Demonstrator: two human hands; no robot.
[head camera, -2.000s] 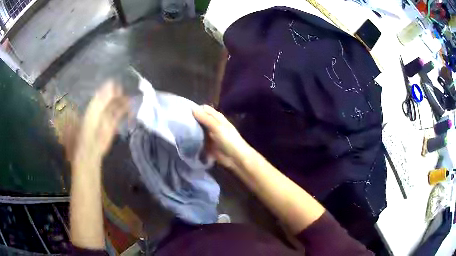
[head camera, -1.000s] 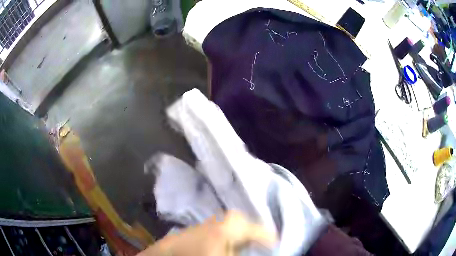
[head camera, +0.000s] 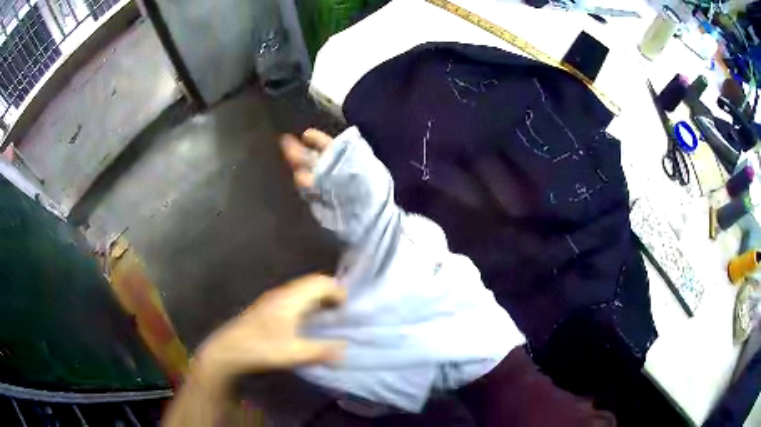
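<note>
The light blue-white cloth (head camera: 409, 292) lies around my right forearm like a sleeve, from near the wrist to the dark maroon sleeve. My right hand (head camera: 304, 163) comes out of its far end, blurred, with fingers apart and holding nothing. My left hand (head camera: 275, 325) is beside the cloth at lower centre, blurred, with thumb and fingers spread at the cloth's edge. The large dark garment piece (head camera: 492, 183) with white stitch lines lies on the worktable to the right; neither hand holds it.
On the pale worktable (head camera: 367, 42) are a yellow ruler (head camera: 501, 32), a black square (head camera: 586, 55), scissors (head camera: 676, 163), a blue ring (head camera: 686, 136), a speckled slab (head camera: 667, 250) and a yellow thread cone (head camera: 744, 265). Grey floor (head camera: 225, 200) and a green surface (head camera: 67, 292) lie left.
The cloth was loose between both hands, then bunched at lower centre; now it covers my right forearm. My right hand has emerged at its far end. The view has shifted slightly.
</note>
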